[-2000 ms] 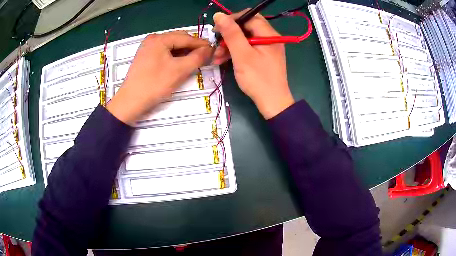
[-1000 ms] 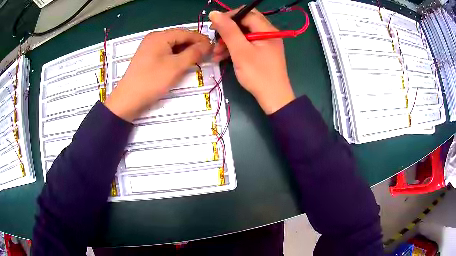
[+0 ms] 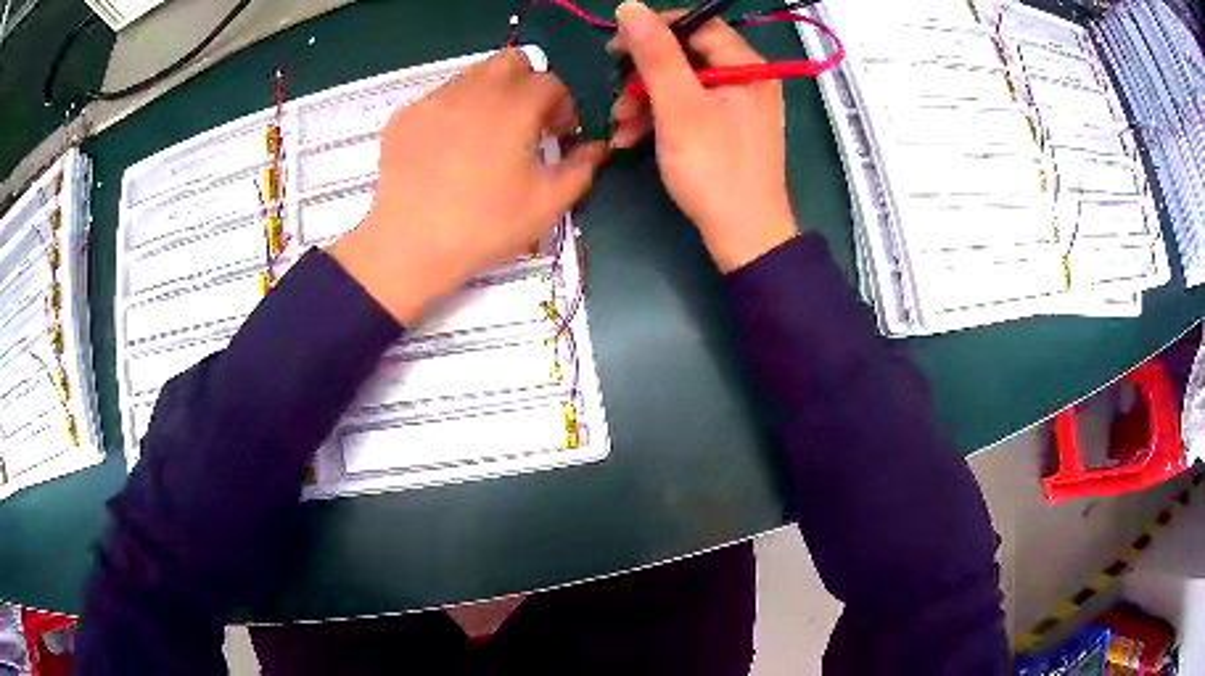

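My right hand (image 3: 720, 145) holds the red test probe (image 3: 740, 74) and the black test probe (image 3: 698, 16) together, near the top centre. My left hand (image 3: 469, 178) is over the upper right part of the white blister tray (image 3: 463, 468). Its thumb and finger are bent close together and blurred; whether they pinch a lead cannot be told. The hands are a small gap apart. Flat white pouch cells (image 3: 443, 433) lie in the tray in two columns, with yellow tape (image 3: 571, 425) and thin red and black lead wires (image 3: 579, 284) at their ends.
A stack of filled trays (image 3: 971, 185) stands on the right, another (image 3: 33, 330) at the left edge. The green mat (image 3: 687, 436) lies under them. A black cable (image 3: 172, 73) runs at the top left. A red stool (image 3: 1121, 436) is at the lower right.
The hands have moved apart. My right hand has shifted right with both probes, away from the tray's top corner. My left hand has turned and come slightly right.
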